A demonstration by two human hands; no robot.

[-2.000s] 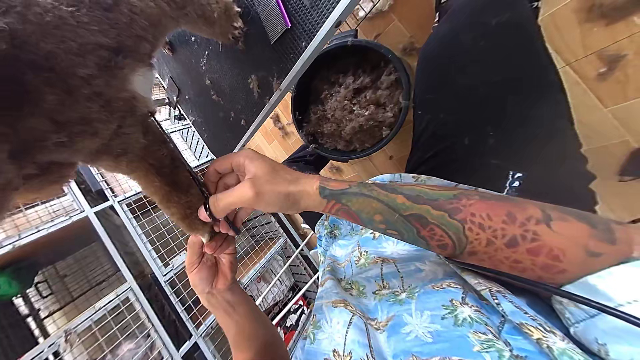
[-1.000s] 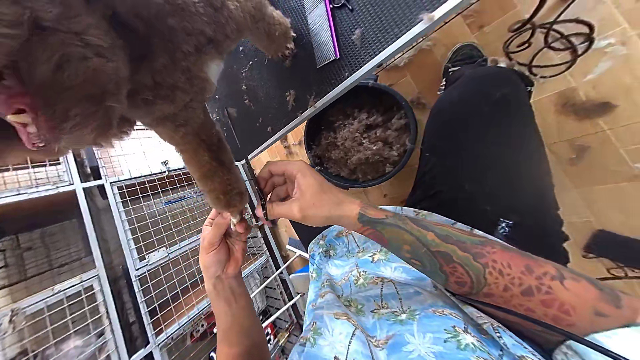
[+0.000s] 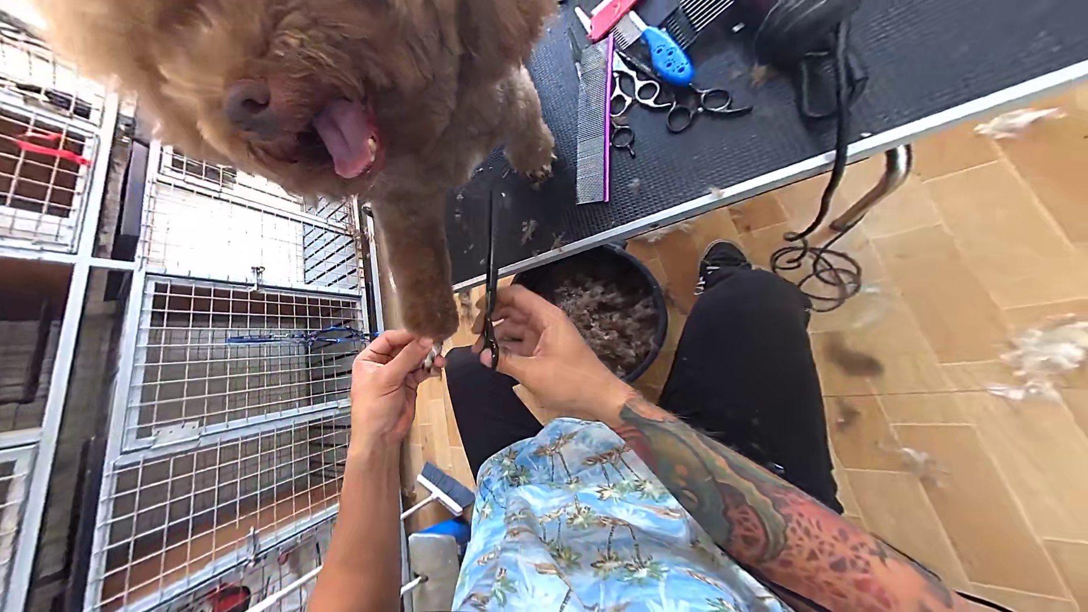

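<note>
A brown curly-coated dog stands on the black grooming table, its mouth open and tongue out. One foreleg reaches down past the table edge. My left hand pinches the tip of that leg's paw between thumb and fingers. Just right of the leg, my right hand holds black grooming scissors, their blades pointing up, apart from the fur. The dog's other forepaw rests on the table.
A purple-backed metal comb, several scissors, a blue-handled tool and a black dryer lie on the table. Below its edge is a black tub of cut fur. Wire cages stand left; a coiled cord lies on the tiled floor.
The scissors were along the leg and now stand away from it, upright. The dog's head has come into fuller view. My left hand stays at the paw. The view has shifted.
</note>
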